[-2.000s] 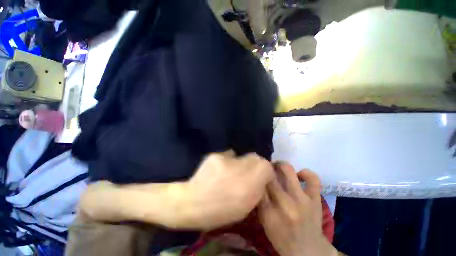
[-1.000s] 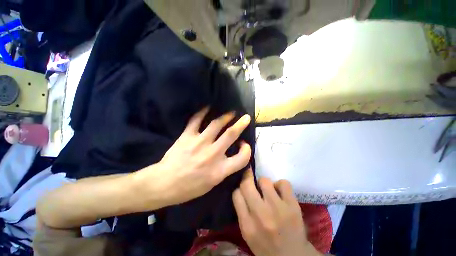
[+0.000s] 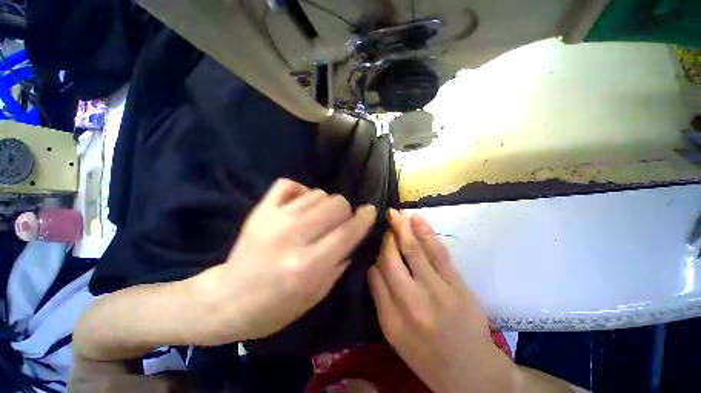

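Observation:
A large black garment (image 3: 192, 169) lies left of the sewing machine head (image 3: 492, 31), its right edge running up to the needle area (image 3: 365, 107). My left hand (image 3: 296, 253) lies on the garment with bent fingers, its thumb and fingertips gripping the cloth near the edge. My right hand (image 3: 430, 295) holds the garment's edge with its fingertips, just below and right of my left fingertips. The needle tip and the cloth under the foot are too small to tell clearly.
The cream machine bed (image 3: 569, 115) has a worn dark edge beside the white tabletop (image 3: 569, 253). At left are a cream box with a dark disc (image 3: 46, 165), a pink thread cone (image 3: 58, 225) and light grey cloth (image 3: 38, 288). Red patterned cloth (image 3: 369, 368) covers the lap.
The garment's edge has come up to the needle area. My left hand went from bunched at the lower edge to flat, then bent and gripping. My right hand has moved up along the edge.

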